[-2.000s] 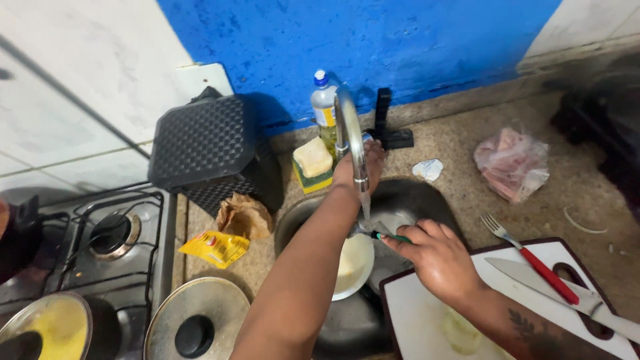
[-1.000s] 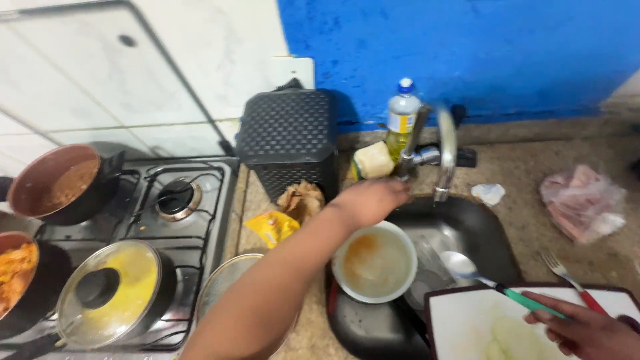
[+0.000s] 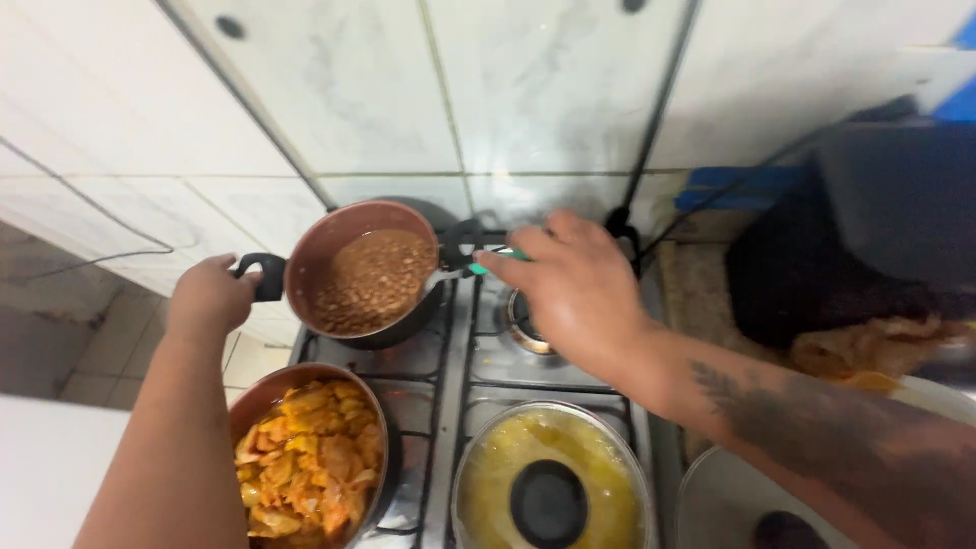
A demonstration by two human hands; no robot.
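Observation:
A pot with a reddish-brown inside (image 3: 305,267) holds beans in liquid (image 3: 374,278) on the back left of the stove. My left hand (image 3: 210,293) grips its black left handle (image 3: 263,276). My right hand (image 3: 572,290) holds a green-handled metal spoon (image 3: 441,279), whose bowl reaches over the pot's right rim and is partly hidden there. The fingers of that hand are close to the pot's right handle (image 3: 463,238); whether they touch it cannot be told.
A pot of orange-yellow food pieces (image 3: 313,457) stands front left, beside a glass-lidded pan of yellow contents (image 3: 553,476). Behind my right wrist is a bare burner (image 3: 526,324). At the right are a black container (image 3: 884,221), crumpled brown paper (image 3: 877,351) and another lid (image 3: 732,496).
The view has swung left from the sink to the stove. My left hand has gone from the faucet area to the bean pot's handle; my right has brought the green-handled spoon to this pot.

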